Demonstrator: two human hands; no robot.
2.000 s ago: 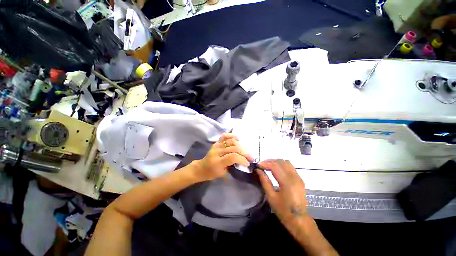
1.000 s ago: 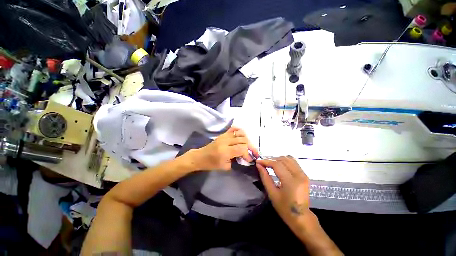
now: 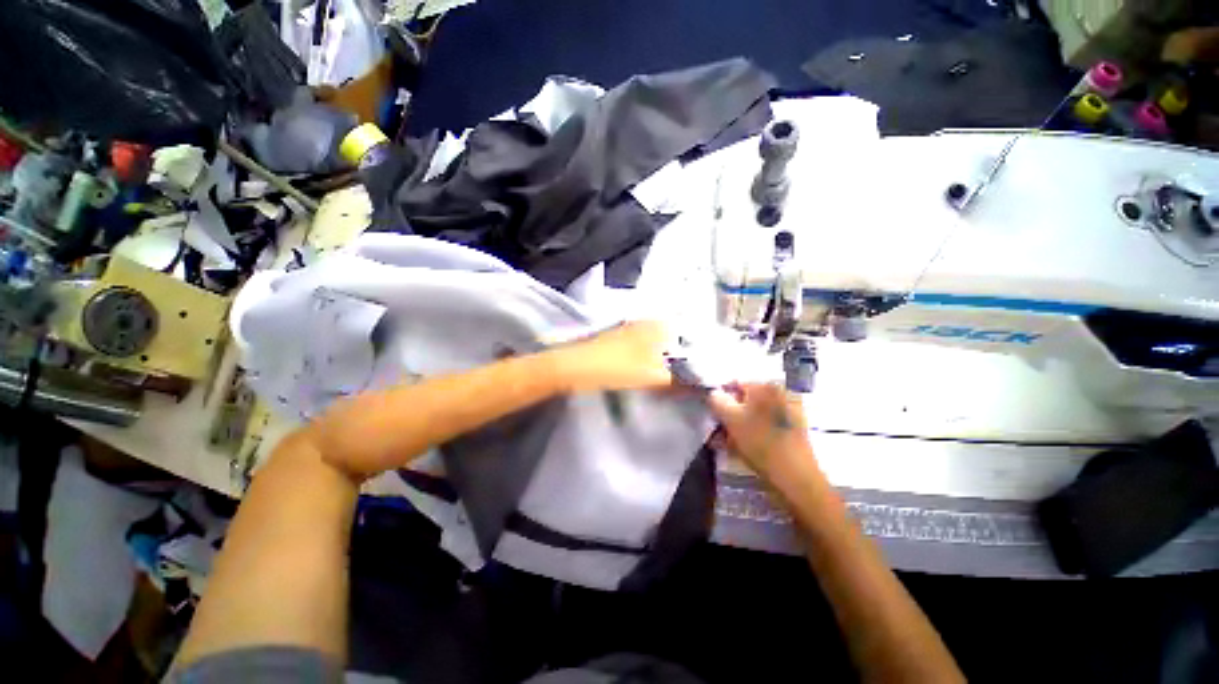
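Observation:
The garment (image 3: 595, 461) lies left of the sewing machine and hangs over the table's front edge, pale inner side up with dark strips. My left hand (image 3: 626, 358) is on its edge close to the presser foot; its fingertips are blurred and washed out by glare. My right hand (image 3: 759, 417) pinches the garment's edge just below and right of the left hand. The needle area (image 3: 782, 314) of the white sewing machine (image 3: 922, 254) is just above both hands; the exact contact there cannot be made out.
A dark grey cloth heap (image 3: 535, 181) lies behind the garment. A cream-yellow machine (image 3: 141, 327) and scraps are at left. A black pouch (image 3: 1136, 501) sits at right. A printed measuring strip (image 3: 909, 521) runs along the front edge. Thread spools (image 3: 1103, 80) stand at upper right.
Both hands have moved up towards the needle with the garment's edge. The garment is drawn up and spread flatter, showing more of its pale side.

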